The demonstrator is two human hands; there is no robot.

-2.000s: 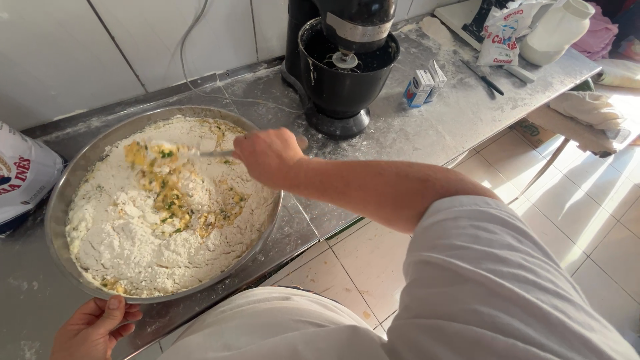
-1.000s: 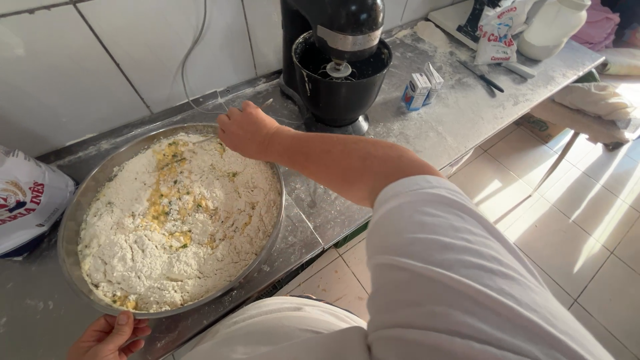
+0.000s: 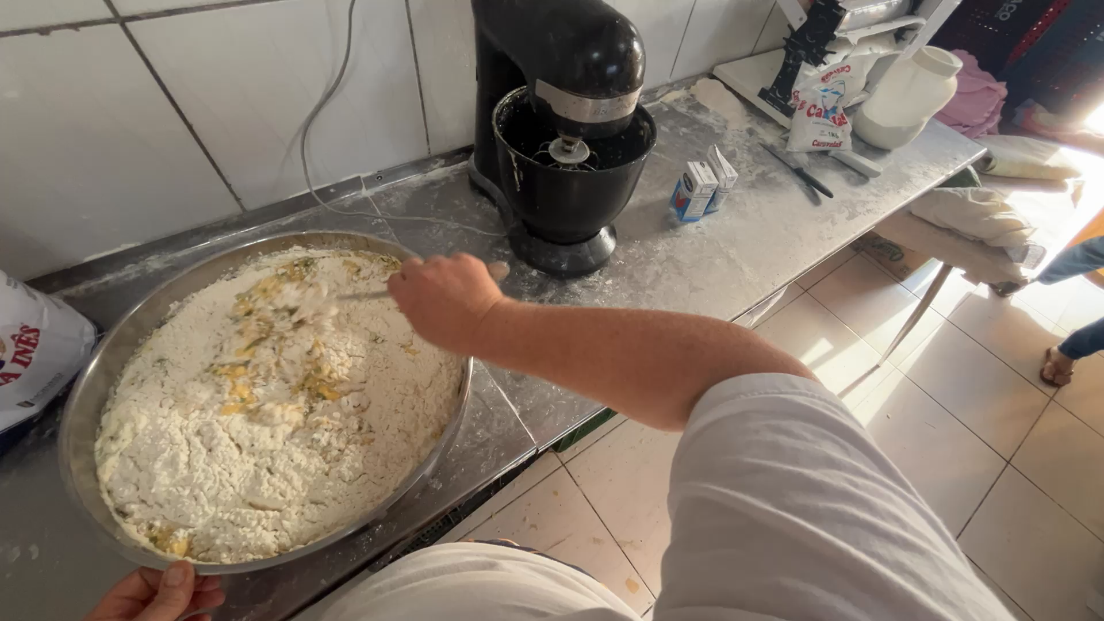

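A wide metal bowl point(image 3: 442, 444) stands on the floury steel counter at the left, full of white flour with a yellow mixture flecked with green point(image 3: 246, 379) showing through. My right hand point(image 3: 448, 302) is closed around the handle of a metal utensil point(image 3: 366, 296), held over the bowl's right side; its far end is blurred at the mixture, so its kind cannot be told. With thumb above and fingers below, my left hand point(image 3: 159, 595) grips the bowl's near rim at the bottom left.
Behind the bowl are a black stand mixer point(image 3: 569, 172) and its cord. Small cartons point(image 3: 703, 185), a knife point(image 3: 798, 171), a printed bag point(image 3: 819, 108) and a white plastic jar point(image 3: 910, 95) stand or lie farther right. A flour sack point(image 3: 39, 345) is at left. A person's foot point(image 3: 1056, 366) shows on the tiled floor.
My right hand has moved from the bowl's far edge toward its right side since one second ago, still with the utensil. My left hand stays at the rim.
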